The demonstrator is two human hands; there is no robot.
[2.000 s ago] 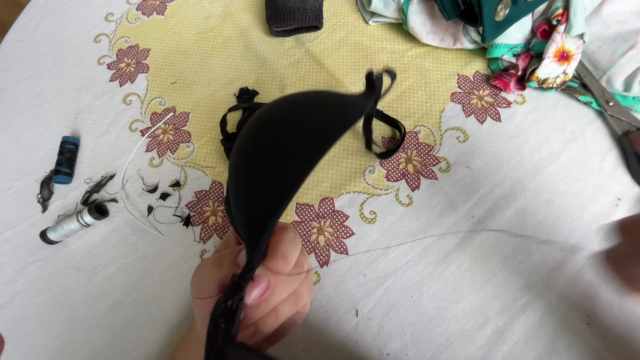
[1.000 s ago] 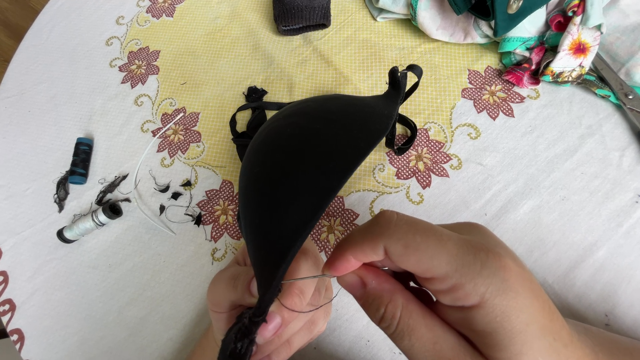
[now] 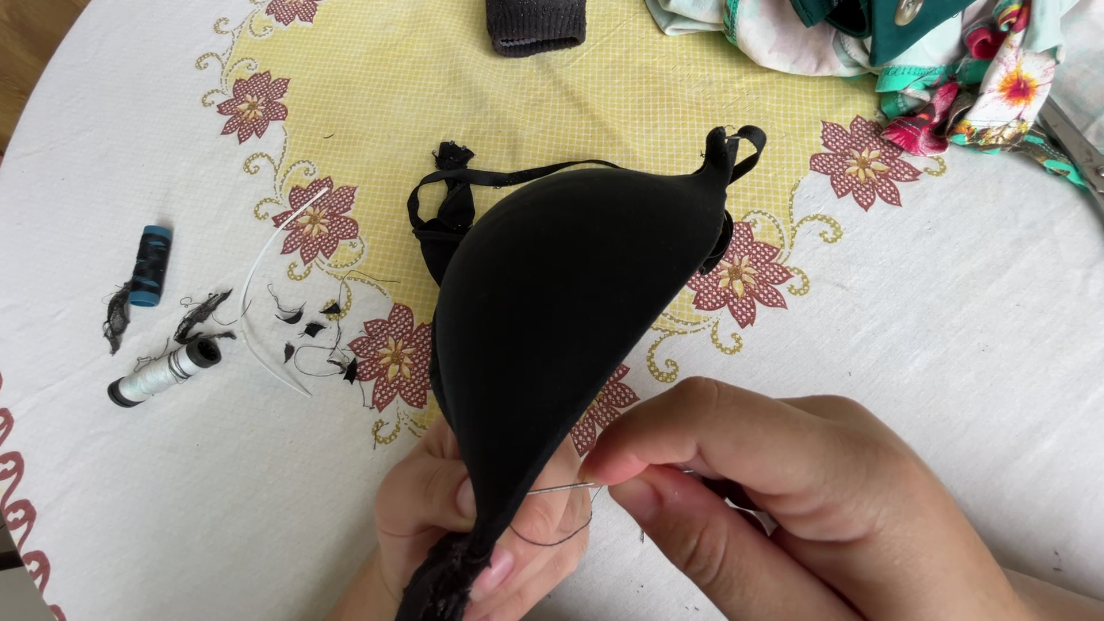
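A black bra (image 3: 569,285) is held up over the table by my left hand (image 3: 483,517), whose fingers pinch its narrow lower edge near the band. Between thumb and forefinger my right hand (image 3: 759,492) grips a sewing needle (image 3: 561,488); its front end meets the bra's edge, and whether the tip is in the fabric cannot be told. Dark thread (image 3: 556,543) hangs in a loop below the needle, across my left fingers. The bra's thin straps (image 3: 517,177) curl behind the cup.
On the tablecloth at left lie a dark thread spool (image 3: 151,266), a white thread spool (image 3: 164,373), a curved white strip (image 3: 246,302) and black fabric scraps (image 3: 313,329). A dark knitted cuff (image 3: 535,26), patterned cloth (image 3: 1018,86) and scissors (image 3: 1074,142) lie farther back.
My right hand, a blur at the right edge two seconds ago, has come in beside the bra's lower edge with the needle. My left hand still holds the bra.
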